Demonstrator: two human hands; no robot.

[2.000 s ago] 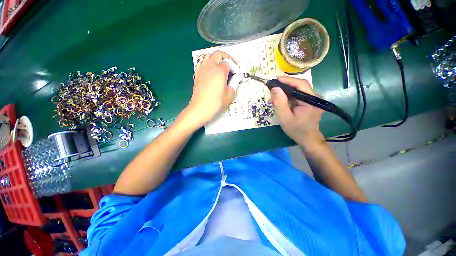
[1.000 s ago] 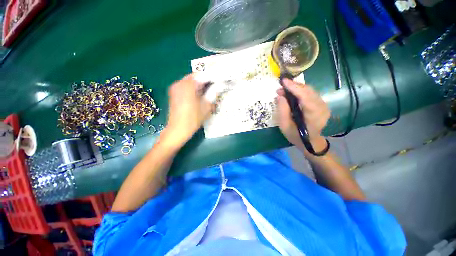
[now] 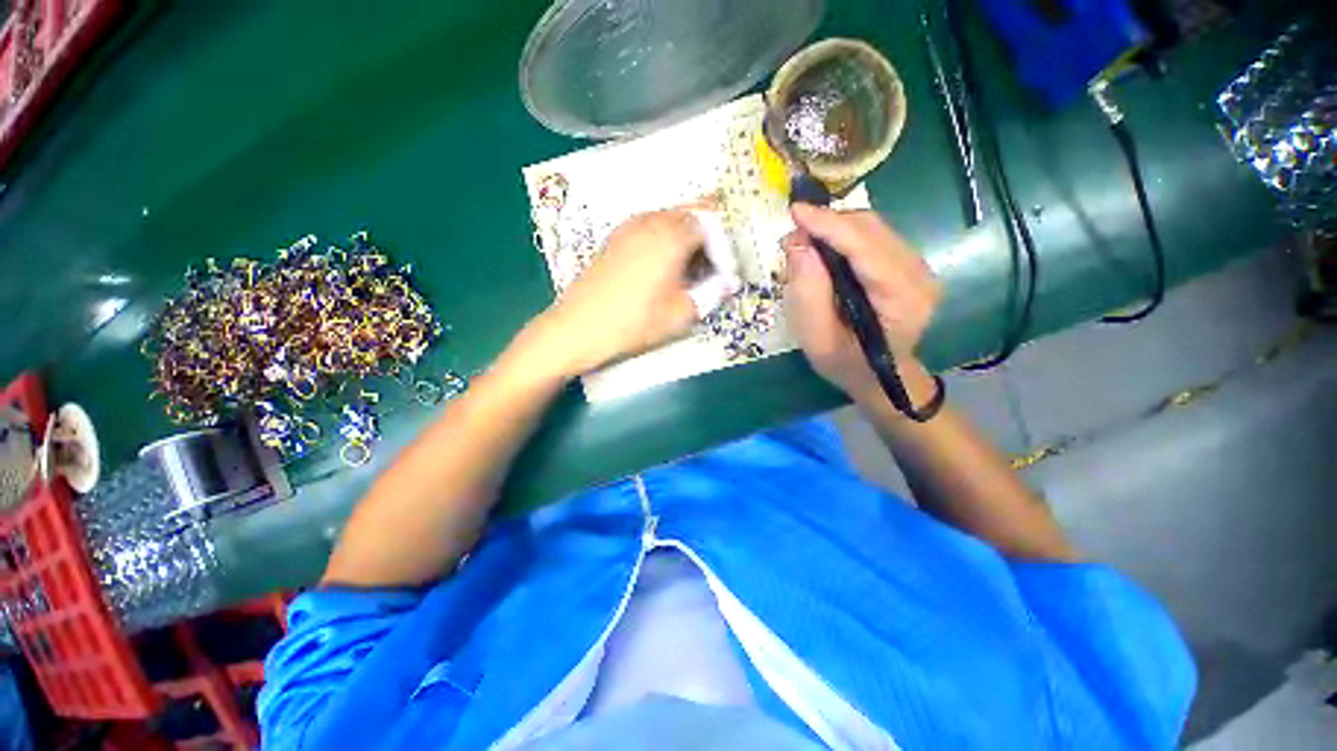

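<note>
My right hand (image 3: 865,294) is closed round the black soldering iron (image 3: 851,288), whose front end points up at the yellow pot (image 3: 837,118) with the pale rim. The iron's tip is hard to make out there. My left hand (image 3: 641,288) lies over the white sheet (image 3: 623,181), with white covers on its fingertips. Its fingertips are close together beside the small dark and silver parts (image 3: 748,323); whether they pinch one is too small to tell. A few coppery rings (image 3: 551,191) lie at the sheet's upper left corner.
A big heap of coppery rings (image 3: 293,326) lies on the green mat (image 3: 337,118) at left, with a solder reel (image 3: 213,467) at the bench edge. A clear lid (image 3: 667,59) lies behind the sheet. Tweezers (image 3: 953,125), a cable and a blue unit (image 3: 1063,44) are at right. Red crates (image 3: 88,602) stand lower left.
My left hand has moved right from the sheet's left side to the small parts. My right hand keeps the iron at the pot, where it moved from the left fingertips. The whole view has shifted slightly.
</note>
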